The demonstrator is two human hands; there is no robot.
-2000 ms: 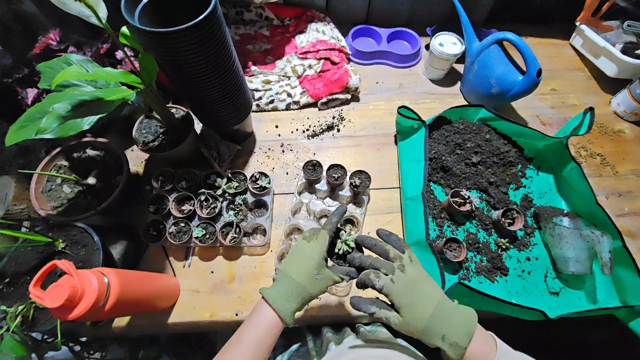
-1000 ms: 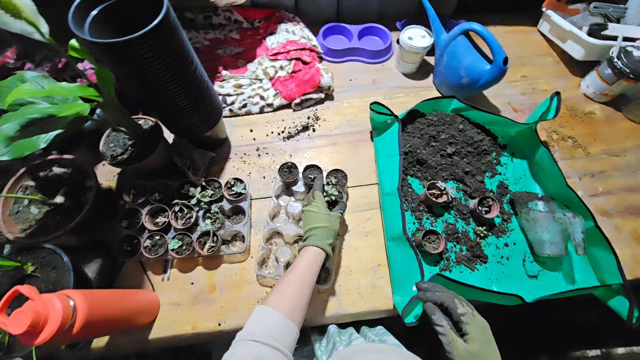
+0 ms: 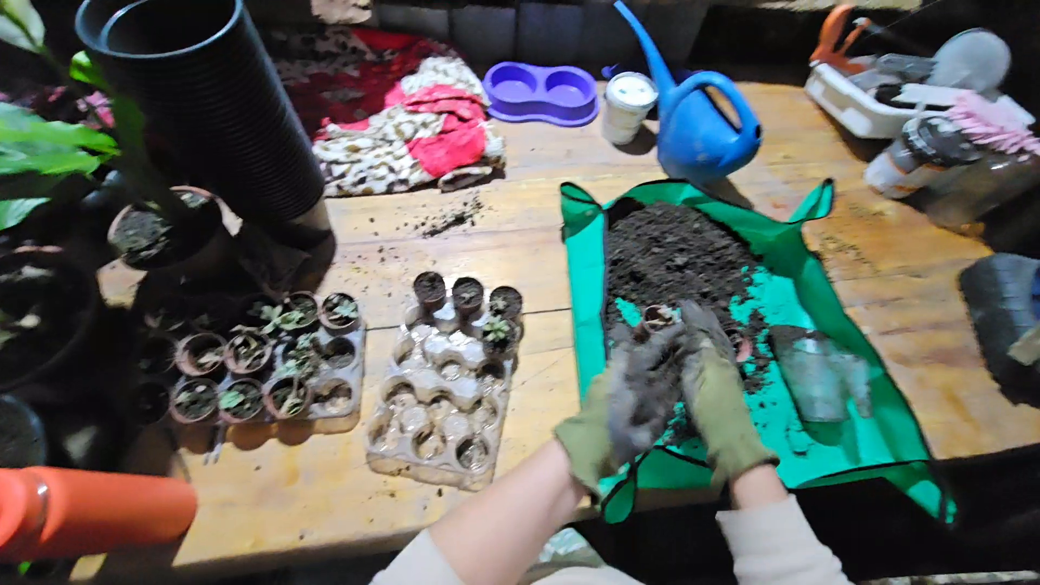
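Observation:
Both my hands wear olive gloves with dark, soiled fingers and are over the green potting mat [image 3: 894,422]. My left hand [image 3: 638,398] and my right hand [image 3: 715,374] are close together beside the dark soil [image 3: 674,252], fingers blurred; whether something is between them is hidden. A small pot [image 3: 660,317] shows just beyond my left fingertips. A clear plastic scoop or jug [image 3: 816,378] lies right of my right hand. To the left, a clear plastic tray [image 3: 443,406] carries several small pots at its far end, one with a succulent seedling [image 3: 496,328].
Another tray [image 3: 345,406] of potted seedlings stands farther left, near an orange bottle [image 3: 106,508] and potted plants. Behind are stacked black pots [image 3: 211,114], a patterned cloth [image 3: 422,130], a purple double bowl [image 3: 543,93], a white tub [image 3: 628,106] and a blue watering can [image 3: 699,130].
My left hand has moved right, from the clear tray to the mat. My right hand has moved from the mat's near edge up to the soil. The seedling stands at the tray's far end.

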